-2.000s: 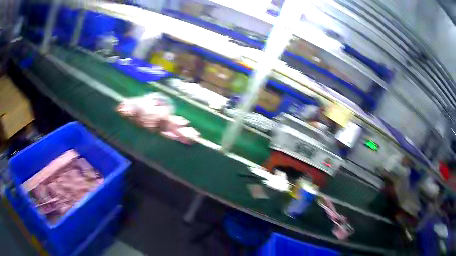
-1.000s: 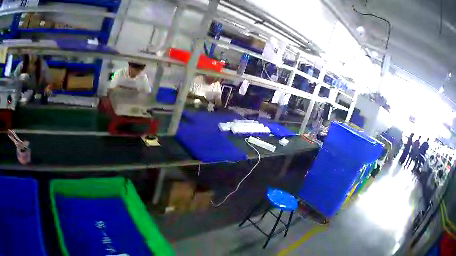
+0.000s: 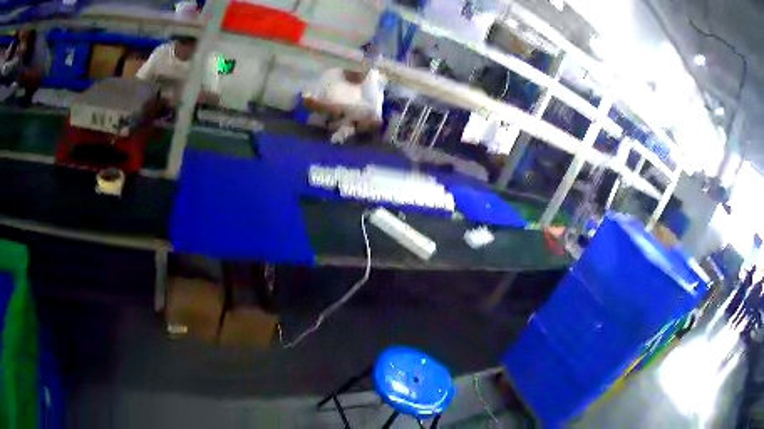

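Neither of my hands is in view. On the long bench in front of me lies a blue divider sheet (image 3: 239,205) that hangs slightly over the front edge. White outlet adapters (image 3: 394,188) stand in tight rows on blue sheeting behind it. A long white power strip (image 3: 403,234) lies at an angle on the dark bench top, and its white cord (image 3: 367,272) hangs over the edge to the floor. A small white piece (image 3: 478,237) lies to the right of the strip. The picture is somewhat blurred.
A blue stool (image 3: 413,382) stands in front of the bench. Stacked blue totes (image 3: 599,318) stand at the right. A green tote (image 3: 17,335) is cut off at the left edge. Cartons (image 3: 194,308) sit under the bench. Two people in white tops are across the bench, and another person is far left.
The view has swung right and come closer to the bench with the power strip. The pink goods have left the picture, and the green tote has shifted to the left edge.
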